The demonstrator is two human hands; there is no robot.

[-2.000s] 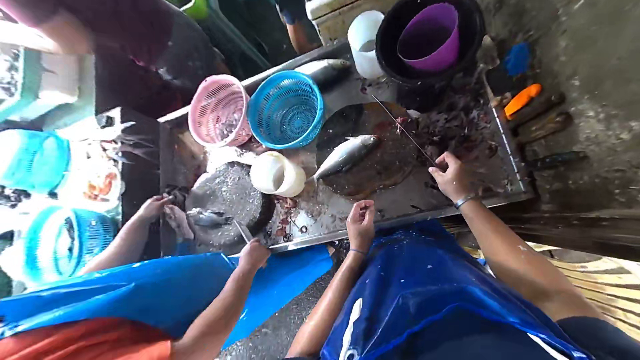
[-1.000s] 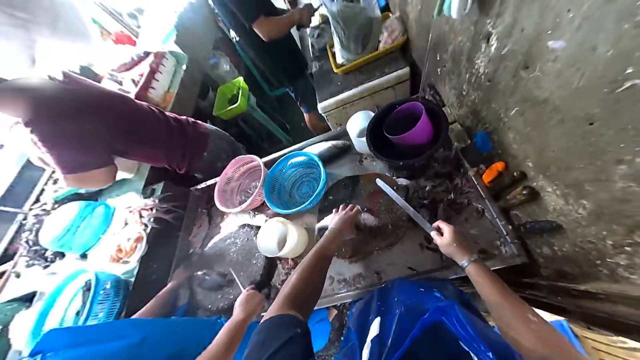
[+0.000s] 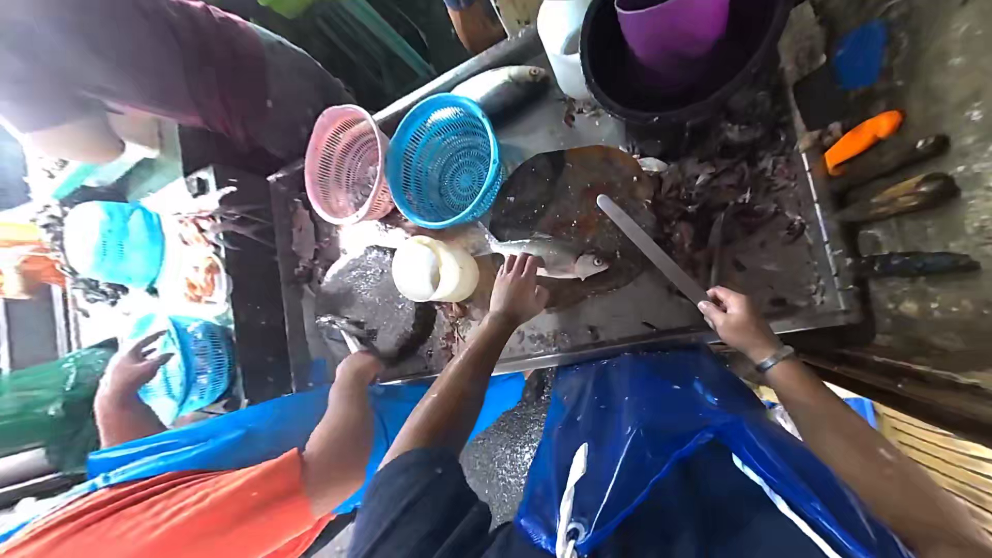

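A silvery whole fish (image 3: pixel 554 256) lies on a dark round chopping board (image 3: pixel 573 182), its head to the right. My left hand (image 3: pixel 518 291) rests at the near side of the fish's body, fingers spread; how firmly it presses is unclear. In my right hand (image 3: pixel 736 322) is the handle of a long knife (image 3: pixel 647 244), its blade pointing up and left over the board's right part. A cream plastic container (image 3: pixel 435 269) stands just left of my left hand. Dark fish scraps (image 3: pixel 721 194) lie right of the board.
Pink (image 3: pixel 347 164) and blue (image 3: pixel 444 161) baskets stand behind the cream container, near another fish (image 3: pixel 504 87). A black tub (image 3: pixel 682 93) holds a purple bucket (image 3: pixel 673 35). At left, a co-worker's hand (image 3: pixel 358 368) holds a knife over another round board (image 3: pixel 372 302). Knife handles (image 3: pixel 907 198) line the right edge.
My left hand has drawn back a little from over the board to the fish's near side. My right hand still holds the knife. The view has shifted.
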